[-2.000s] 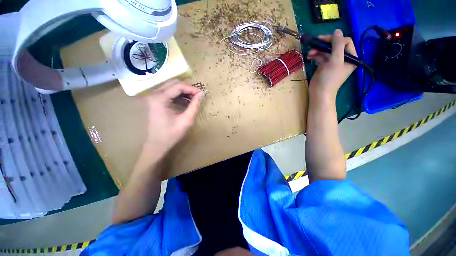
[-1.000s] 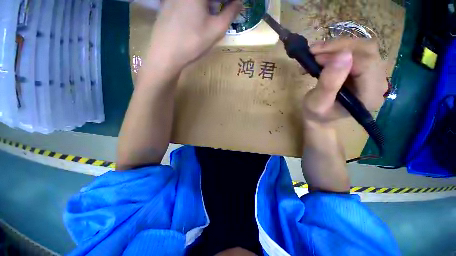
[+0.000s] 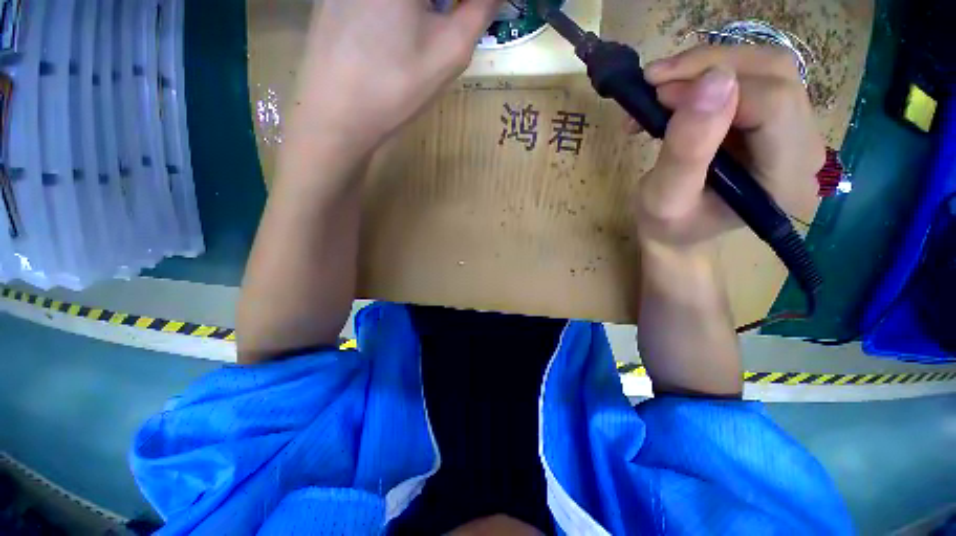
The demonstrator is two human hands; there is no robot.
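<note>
The open ear cup (image 3: 521, 31) shows at the top edge, with green circuit board inside; most of it is cut off. The cream holding block (image 3: 580, 15) lies under and around it. My right hand (image 3: 729, 147) grips the black soldering iron (image 3: 652, 112); its metal tip points up-left to the cup's edge. My left hand (image 3: 393, 63) is at the cup's left side, its fingertips cut off by the top edge. Whatever it holds cannot be made out.
Brown cardboard (image 3: 472, 230) with printed characters and debris lies under the hands. Silvery wire coil (image 3: 770, 37) and red wires (image 3: 830, 173) lie right, partly behind my right hand. Yellow sponge (image 3: 919, 107) and blue tray (image 3: 907, 304) stand far right. Translucent part trays (image 3: 105, 147) are left.
My left hand has moved from the cardboard up to the ear cup. My right hand has brought the soldering iron left to the cup. The camera view has shifted, cutting off the headband.
</note>
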